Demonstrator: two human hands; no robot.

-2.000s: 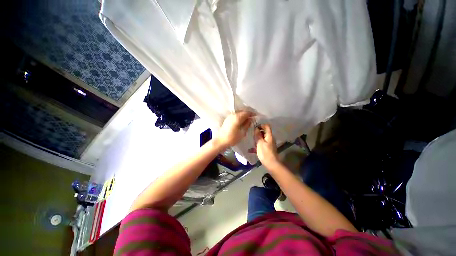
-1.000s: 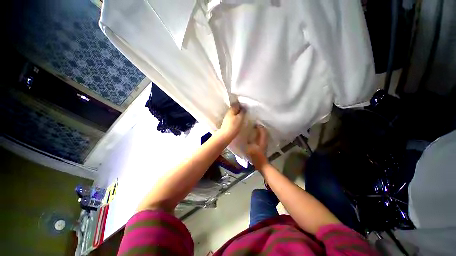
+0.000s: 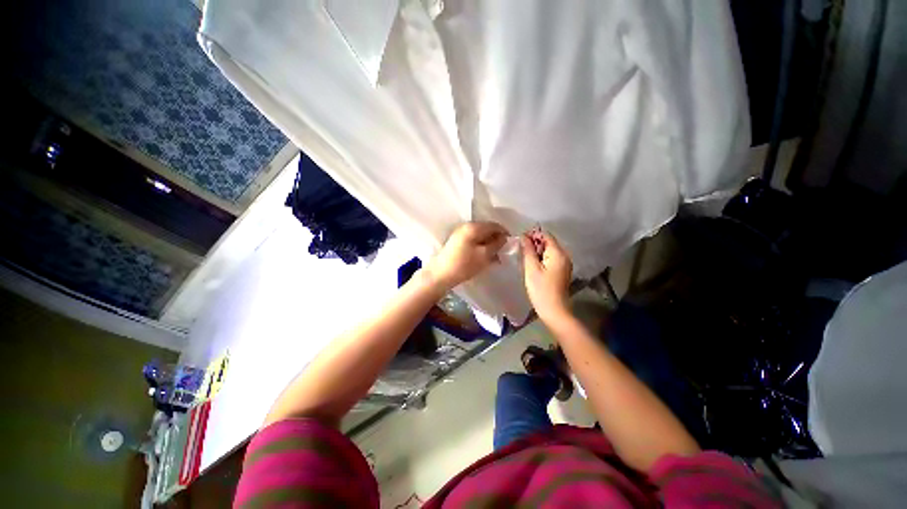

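Observation:
A white shirt (image 3: 567, 119) hangs in front of me, its collar at the top edge and its sleeves to both sides. My left hand (image 3: 471, 253) grips the front placket low on the shirt, fingertips pinched. My right hand (image 3: 546, 266) is just to the right, fingertips pinching the other front edge at about the same height. The two hands are close together with a little cloth between them. A button cannot be made out.
A long white table (image 3: 288, 298) stands at the left, with dark lacy garments (image 3: 333, 214) and folders (image 3: 196, 442) on it. Clear plastic (image 3: 403, 378) is under its edge. Glossy black plastic (image 3: 761, 373) lies at the right, beside another white garment (image 3: 865, 358).
My left hand has moved slightly down and right along the placket. My right hand has risen and moved right from below, now pinching cloth. The shirt front has shifted slightly.

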